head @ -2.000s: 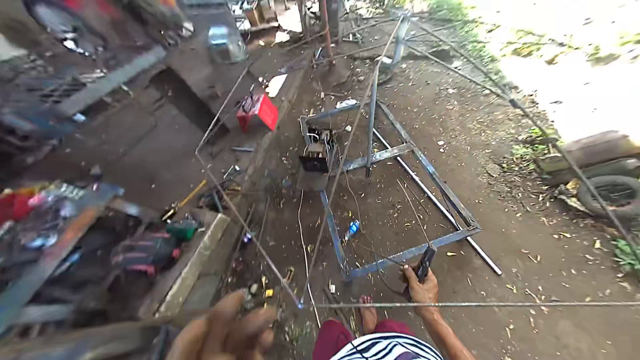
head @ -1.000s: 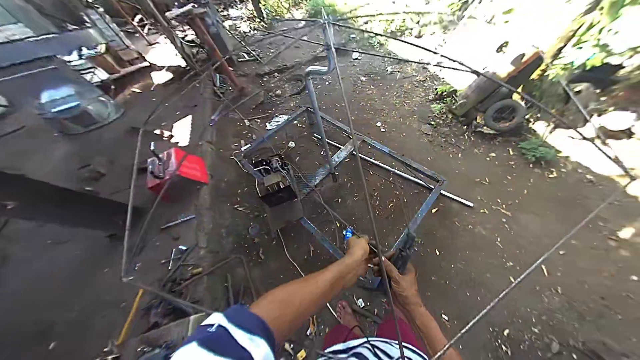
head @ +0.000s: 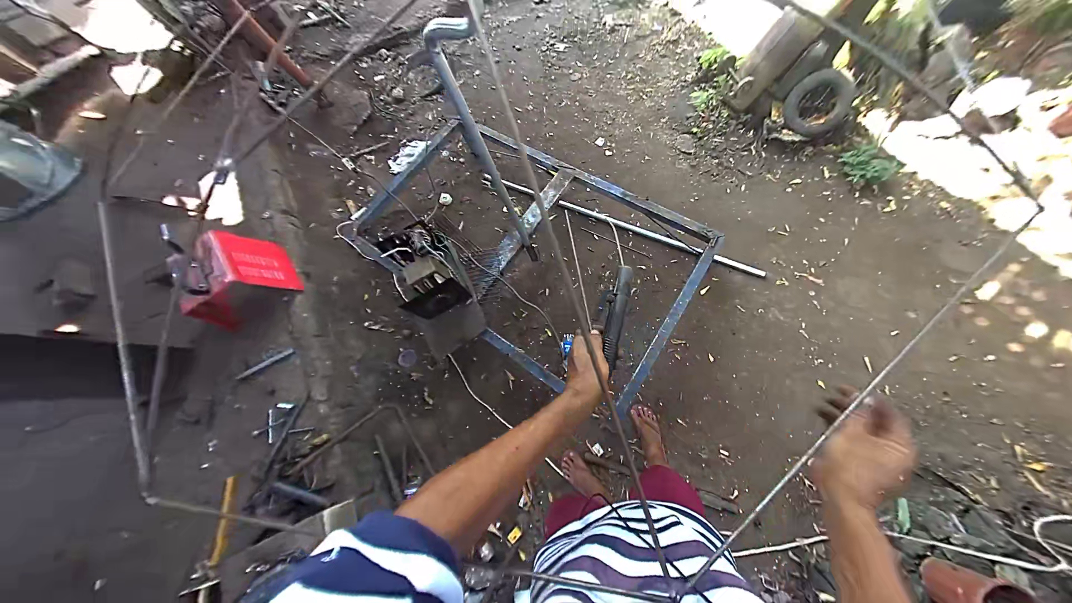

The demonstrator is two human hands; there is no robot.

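Observation:
My left hand (head: 588, 367) is closed around the lower end of a black welding electrode holder (head: 618, 314), held over the near corner of a blue-grey metal frame (head: 674, 322) on the dirt ground. A thin rod, seemingly a welding electrode, rises from near its grip. At the right, my right hand (head: 867, 444) is raised with its fingers spread, blurred, and nothing shows in it. An uncovered electrical device with wires (head: 431, 272) stands by the frame's left side. A bent metal pipe (head: 477, 134) crosses the frame. Something blue shows beside my left hand.
Thin metal rods (head: 871, 385) cross the view close to the camera. A red metal box (head: 251, 268) is at the left, with scattered tools (head: 285, 427) below it. A loose pipe (head: 636, 230) lies along the frame. A small tyre (head: 819, 103) lies at the upper right; my bare feet are near the frame's corner.
My right hand has come away from the holder and moved out to the right. Two seconds ago the holder was in my right hand; now my left hand has it.

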